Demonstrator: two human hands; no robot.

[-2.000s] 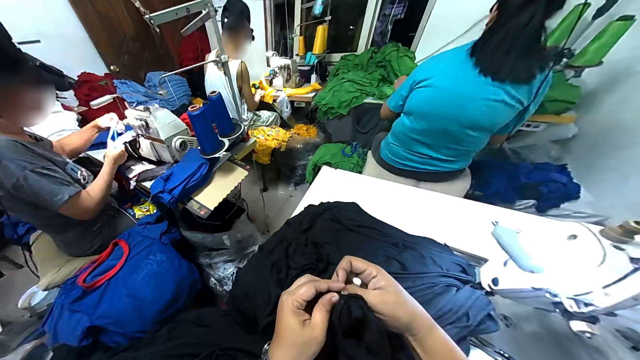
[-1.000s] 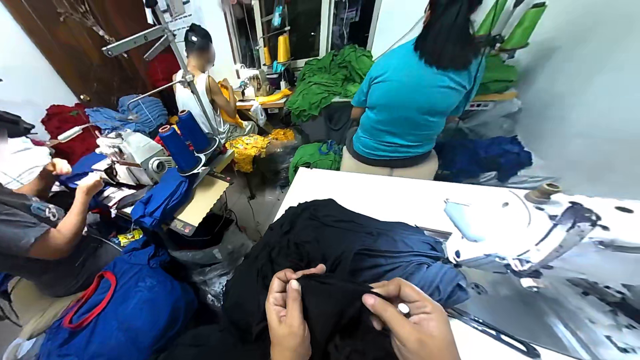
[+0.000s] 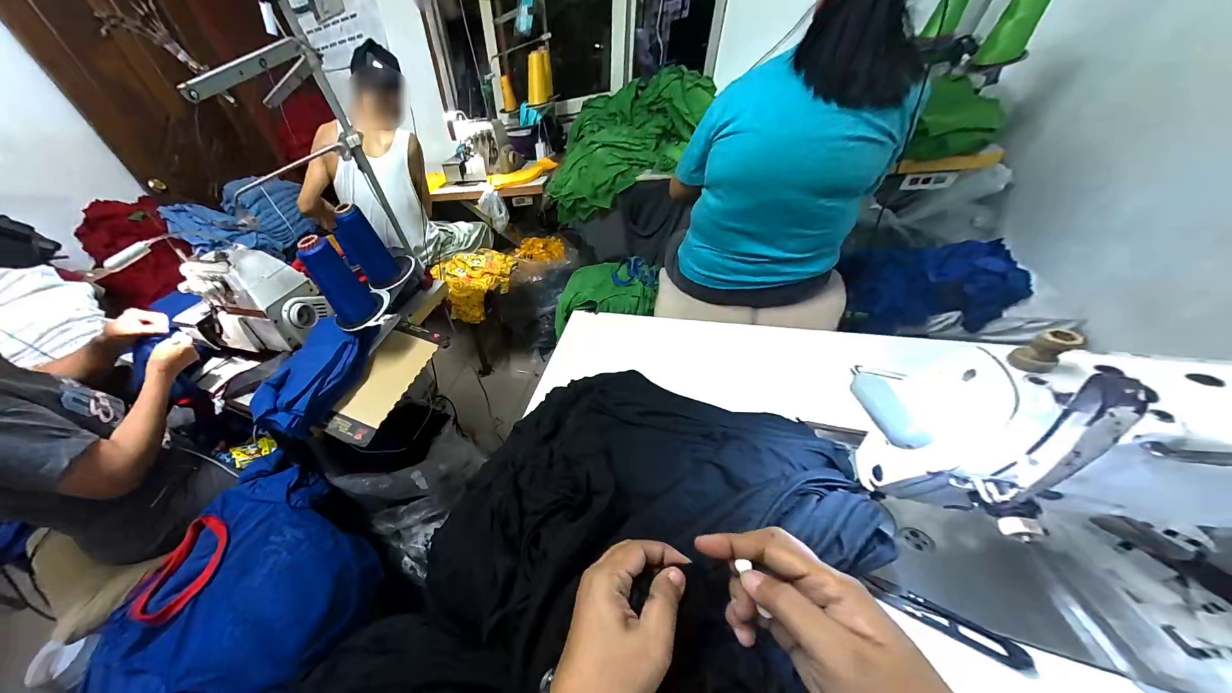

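Note:
My right hand (image 3: 808, 606) pinches a small white object (image 3: 742, 567), perhaps chalk, between thumb and fingers. Just left of it, my left hand (image 3: 626, 611) is held over black fabric (image 3: 539, 500), its thumb and index finger curved towards each other with a gap between the tips. Whether its lower fingers touch the cloth cannot be told. The black and dark blue-grey garments spread across the white table (image 3: 654, 351) up to the bed of a white sewing machine (image 3: 962, 404) on the right.
Blue fabric (image 3: 250, 577) with a red band lies at lower left. A co-worker (image 3: 106, 452) handles cloth at another machine (image 3: 255, 298) on the left. A person in teal (image 3: 789, 164) sits beyond the table, another in white (image 3: 385, 173) further back. Thread cones (image 3: 337, 279) stand at left.
The hands held black fabric between them a second ago; now the left fingertips have let it go and both hands are closer together. The white object stays in the right hand.

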